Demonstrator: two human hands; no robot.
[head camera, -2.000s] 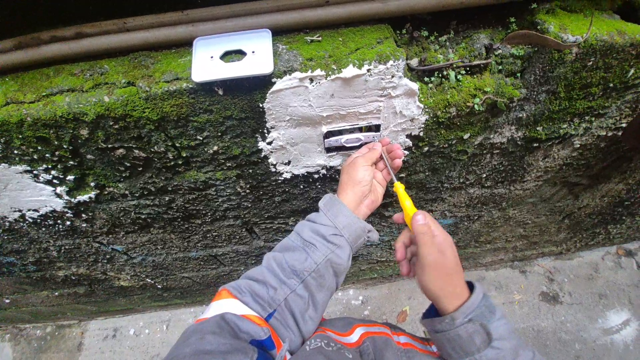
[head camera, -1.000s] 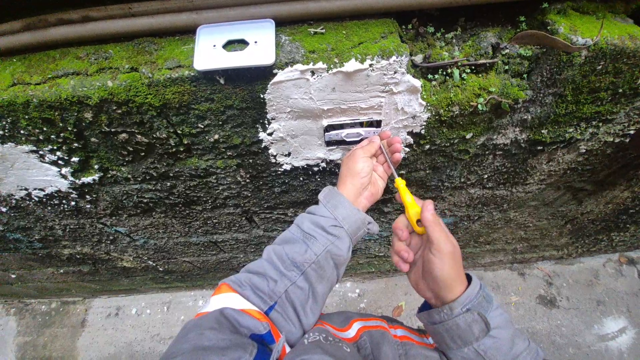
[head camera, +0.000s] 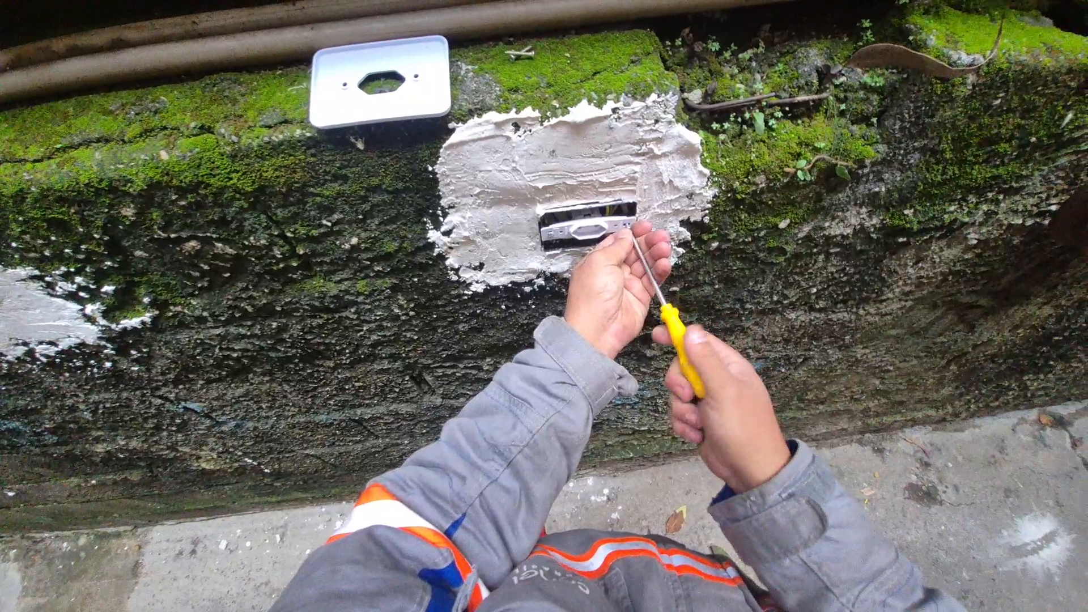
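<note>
My right hand (head camera: 722, 404) grips a screwdriver (head camera: 682, 348) by its yellow handle. The metal shaft points up and left to the right end of a socket mounting frame (head camera: 586, 229), where my left hand (head camera: 614, 285) has its fingertips. Whether my left hand pinches a screw or the shaft's tip is hidden. The frame sits across a rectangular wall box recess, with dark gaps above and below it. Pale plaster (head camera: 544, 161) surrounds the recess. A white cover plate (head camera: 380, 82) with a central opening and two small holes lies on the mossy ledge, up and left.
Pipes (head camera: 255, 38) run along the back of the mossy wall (head camera: 255, 365). A dry leaf (head camera: 914, 61) and twigs lie on the ledge at right. Another plaster patch (head camera: 38, 314) is at far left. Below is the concrete ground (head camera: 960, 501).
</note>
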